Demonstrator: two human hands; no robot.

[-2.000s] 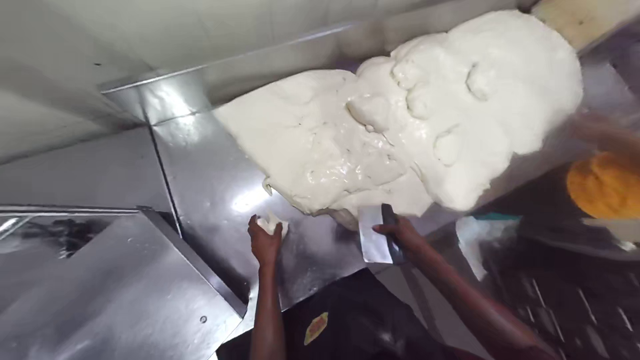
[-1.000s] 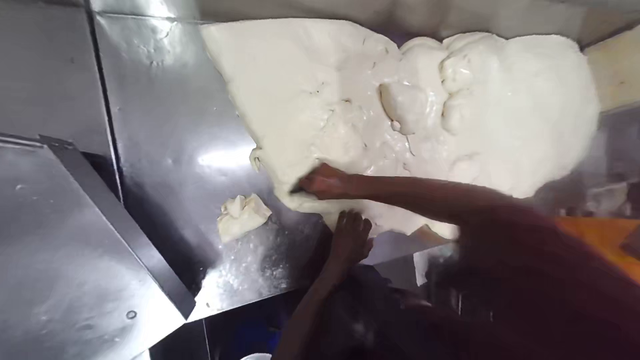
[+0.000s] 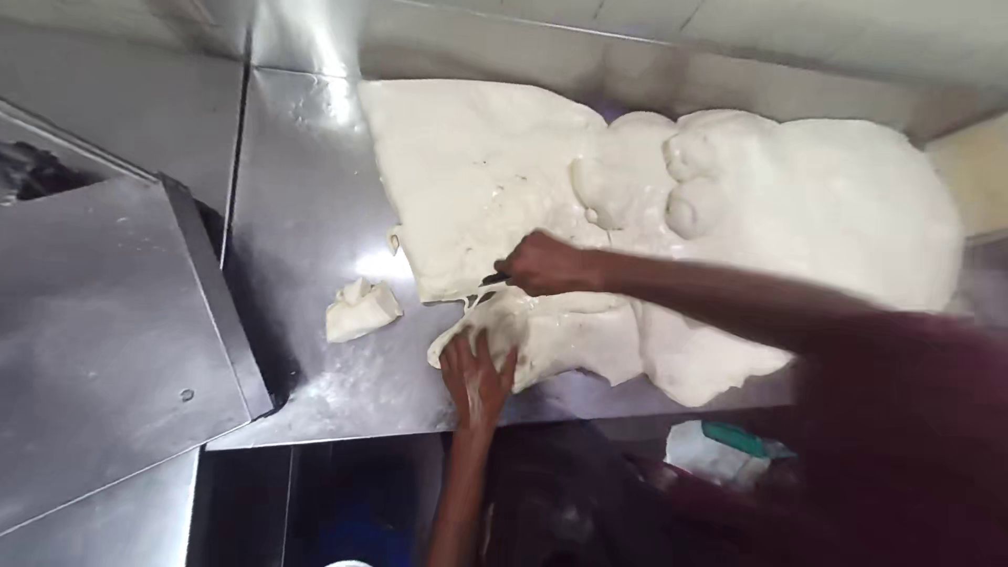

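Observation:
A large, soft mass of white dough point(image 3: 488, 157) spreads over a stainless steel worktop point(image 3: 315, 228). My right hand point(image 3: 547, 264) is closed on the dark handle of a dough scraper point(image 3: 496, 278) at the dough's near left part; its blade is hidden now. Below it, my left hand point(image 3: 476, 370) lies with spread fingers on a flap of dough point(image 3: 583, 339), which is partly parted from the main mass, with sticky strands between them. A small cut lump of dough point(image 3: 362, 309) rests on the steel to the left of my left hand.
A raised steel panel point(image 3: 118, 339) with a hard edge stands at the left. The wall point(image 3: 787, 31) runs behind the worktop. Below the front edge, at the right, are a whitish bag or cloth point(image 3: 709, 457) and a green object point(image 3: 736, 439).
My left hand has let go of the small dough lump, which now lies on the steel, and rests on the dough. My right hand has moved the scraper onto the dough, where a flap has parted.

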